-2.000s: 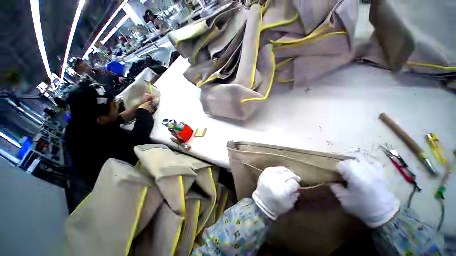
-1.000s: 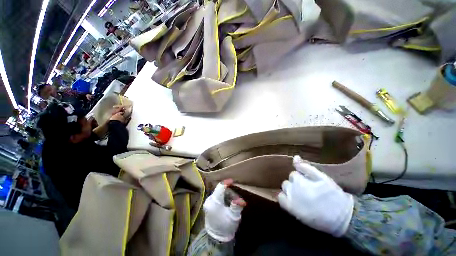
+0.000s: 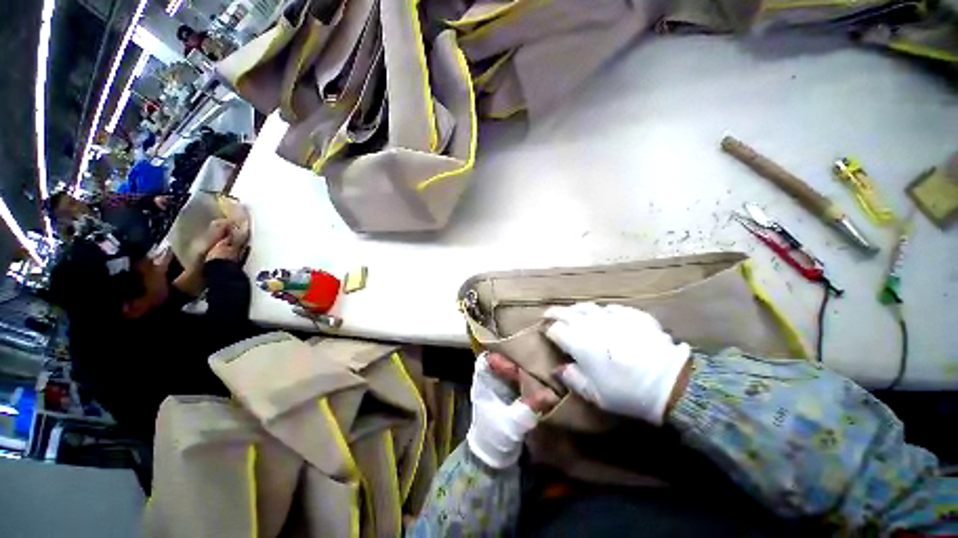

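Note:
A taupe bag body (image 3: 651, 289) lies at the table's front edge, its open mouth facing up and yellow piping at its right side. A small metal ring shows at the left end of the mouth. My left hand (image 3: 502, 408), in a white glove with bare fingertips, pinches the near rim close to that end. My right hand (image 3: 620, 357), in a white glove, grips the same rim just to the right. The fabric between them is bunched. Whether a small tool is in either hand cannot be seen.
Bags with yellow piping are piled at the back (image 3: 394, 189) and lower left (image 3: 289, 405). A wooden-handled tool (image 3: 788, 187), a red-black pen tool (image 3: 788, 252), a yellow-handled tool (image 3: 863, 189) and a green-handled tool (image 3: 895, 271) lie right. A red container (image 3: 321, 289) stands left. A person (image 3: 137, 315) works beyond.
The bag has been turned, so the end with the metal ring is now at the left. Both hands have closed on the near rim there, and my right hand has moved close to my left.

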